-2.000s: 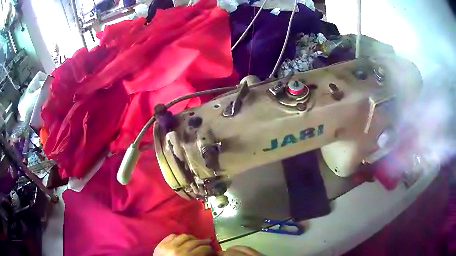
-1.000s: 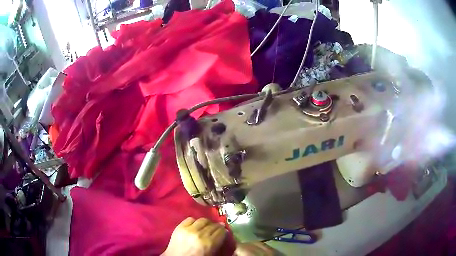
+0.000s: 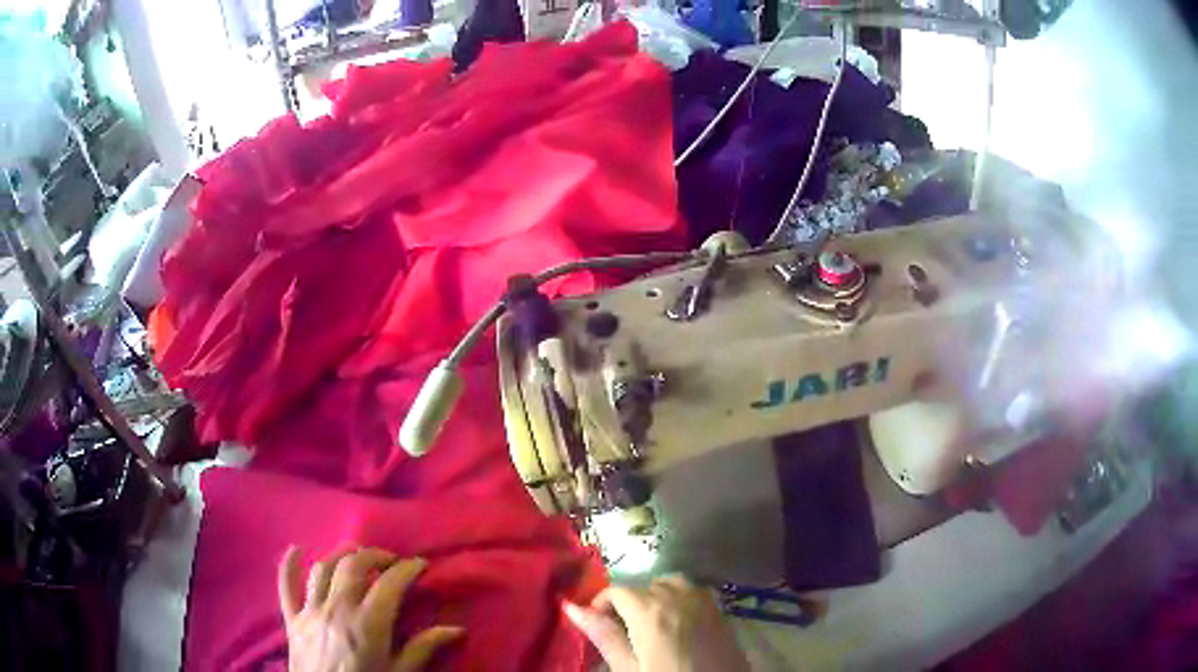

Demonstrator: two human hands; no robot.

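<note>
A red fabric piece (image 3: 486,597) lies left of the needle area, its right edge beside the lit presser foot area (image 3: 623,541) of the cream JARI sewing machine (image 3: 736,361). My left hand (image 3: 348,610) lies on the fabric at the bottom, fingers spread, pressing on it from above. My right hand (image 3: 657,628) is just below the needle area, thumb and fingers pinching the fabric's right edge. The lower parts of both hands are cut off by the frame's bottom edge.
A large heap of red cloth (image 3: 434,223) stands behind the workpiece. Blue snips (image 3: 769,604) lie right of my right hand. A dark cloth pad (image 3: 828,505) is under the machine arm. Dark purple fabric (image 3: 749,145) is behind the machine. A pale knob (image 3: 431,410) hangs at the head's left.
My left hand has moved left, away from my right hand, and its fingers have spread on the fabric. My right hand shows more fully. The view has shifted slightly.
</note>
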